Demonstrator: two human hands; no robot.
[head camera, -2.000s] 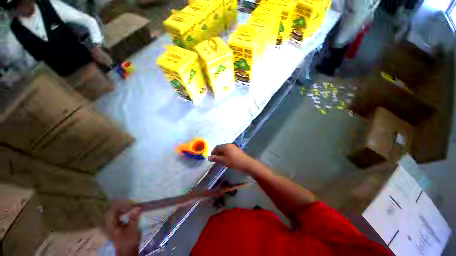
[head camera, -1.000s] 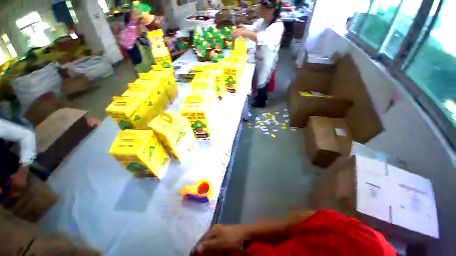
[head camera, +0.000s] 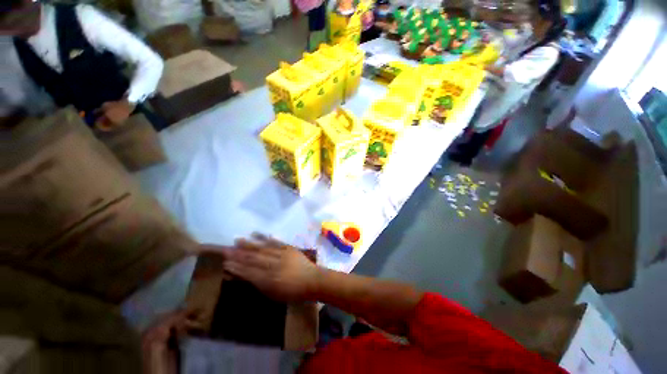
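An open brown carton (head camera: 300, 325) with a dark interior is low in front of me at the table's near edge. My right hand (head camera: 269, 267) lies flat across its far edge, fingers stretched out, palm down. My left hand (head camera: 164, 342) is blurred and partly cut off at the carton's left side; its grip cannot be made out. A pale flap or sheet shows at the carton's near side. A blue and orange tape dispenser (head camera: 342, 237) lies on the table just beyond my right forearm.
Yellow gift boxes (head camera: 292, 152) stand in rows on the white-covered table (head camera: 212, 172). Large cartons (head camera: 73, 197) are stacked at left. A person (head camera: 80, 58) stands across the table, another (head camera: 523, 73) at its far right side. Cartons (head camera: 537, 259) and scraps (head camera: 464, 193) are on the floor at right.
The view has swung back left and down. The open carton now shows in front of me, with my right hand across it. My left hand is back in view.
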